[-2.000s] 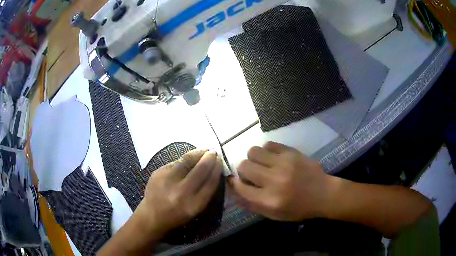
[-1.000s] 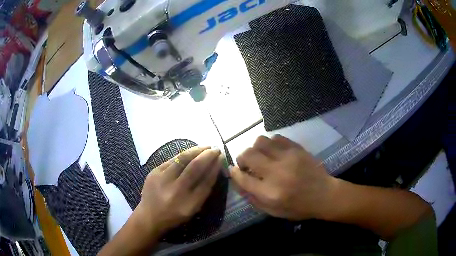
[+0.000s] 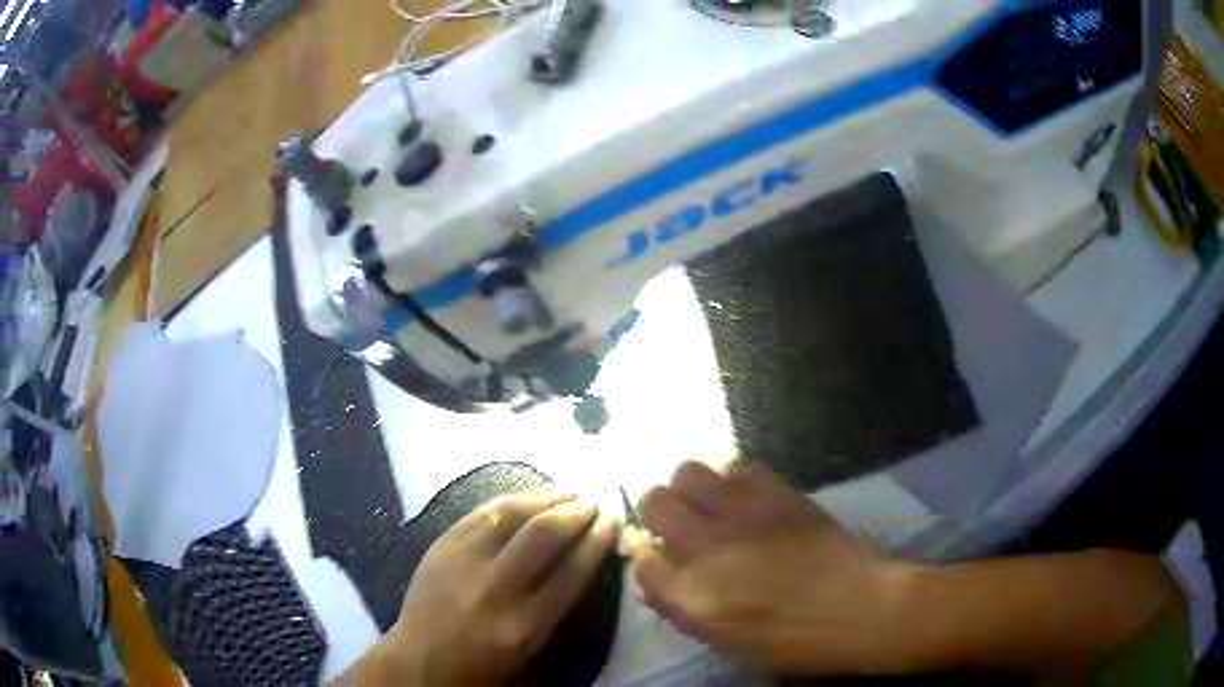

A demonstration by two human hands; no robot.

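My left hand (image 3: 503, 591) presses on a dark curved fabric panel (image 3: 490, 486), its fingertips pinching near the panel's right edge. My right hand (image 3: 745, 570) is beside it, its fingers curled and fingertips almost meeting the left ones, pinching a small pale bit at the edge. A short dark seam line shows between the hands. The white sewing machine head (image 3: 537, 255) with a blue stripe stands just beyond. Its presser foot and needle are blurred and not clear. What lies under the fingers is hidden.
A dark rectangular piece (image 3: 839, 336) lies over a pale grey piece (image 3: 1007, 362) on the right. On the left lie a long dark strip (image 3: 342, 443), a rounded pale panel (image 3: 188, 443) and a dark textured piece (image 3: 248, 617). Yellow and dark snips or loops (image 3: 1175, 195) are at far right.
The view has tilted up, so the machine and pieces appear lower and more of the machine shows. The hands remain close together at the panel's edge.
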